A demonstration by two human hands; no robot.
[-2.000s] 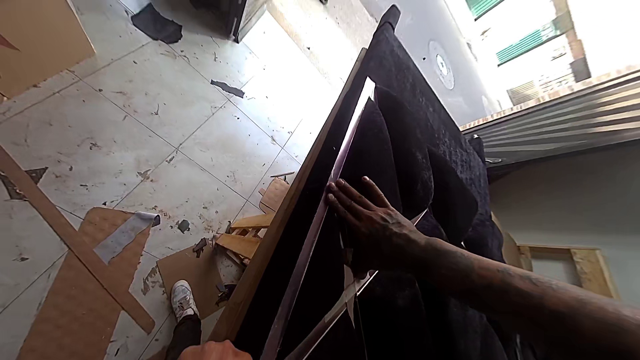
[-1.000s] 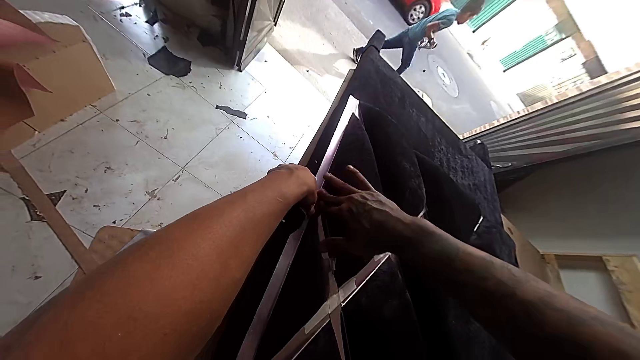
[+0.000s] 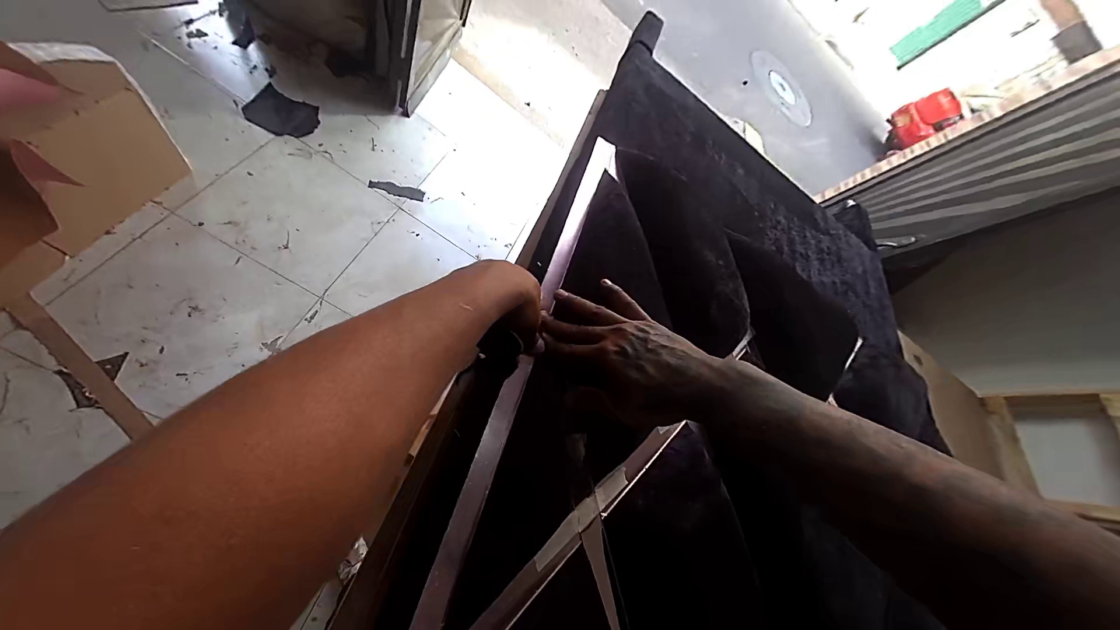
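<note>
A dark plush fabric [image 3: 700,157] covers a long panel or table with a wooden edge. A long, pale, shiny strip [image 3: 573,232] runs over the fabric near its left edge. My left hand [image 3: 516,306] bends sharply at the wrist over this strip; its fingers are mostly hidden, and a small dark thing beneath it is unclear. My right hand [image 3: 612,346] lies palm down, fingers spread, on the fabric and close to the strip, its fingertips near my left hand. Taped pale strips [image 3: 582,525] cross below my right hand, over dark curved fabric pieces.
On the tiled floor [image 3: 289,219] at left lie dark scraps [image 3: 280,112] and a long narrow board [image 3: 79,363]. Cardboard-like pieces [image 3: 105,157] stand at the far left. A dark cabinet or door frame [image 3: 398,52] is at the top. Wooden framing [image 3: 1006,437] stands at right.
My left hand has come up from the bottom edge to the strip beside my right hand. A person seen outside one second ago is out of view now.
</note>
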